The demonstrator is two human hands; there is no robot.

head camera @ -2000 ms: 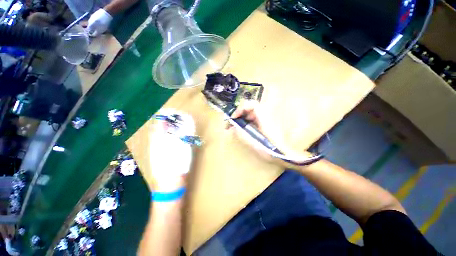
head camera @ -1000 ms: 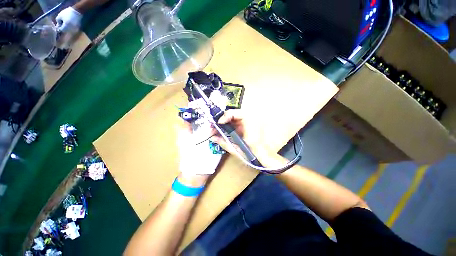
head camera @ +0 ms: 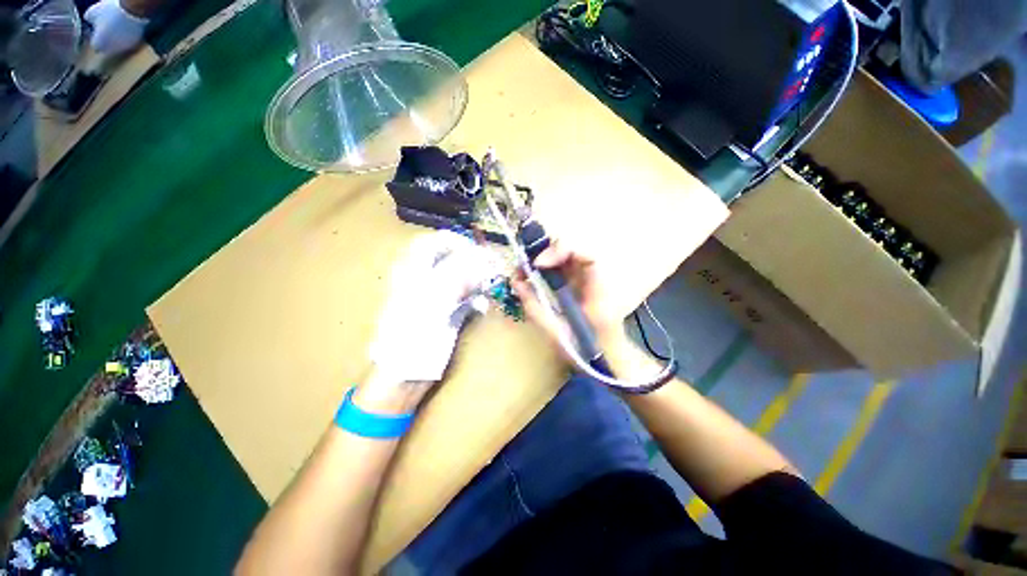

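My left hand, in a white glove with a blue wrist strap, holds a small wired assembly; green and blue bits show at its fingers, the rest is hidden by the glove. My bare right hand grips the black soldering iron like a pen. The iron's front end points up and away over the stand's tray. A pale tube runs along the iron and loops past my right wrist. The black iron stand stands on the cardboard sheet, just beyond my hands.
A clear fume funnel hangs beyond the stand. White wired assemblies lie on the green surface at left. A black box with a lit display is at back right, beside an open carton of black parts. Another person's gloved hand shows top left.
The left hand came in beside the right hand, then drew slightly back left. The iron's front end has swung right over the tray. The whole view has shifted.
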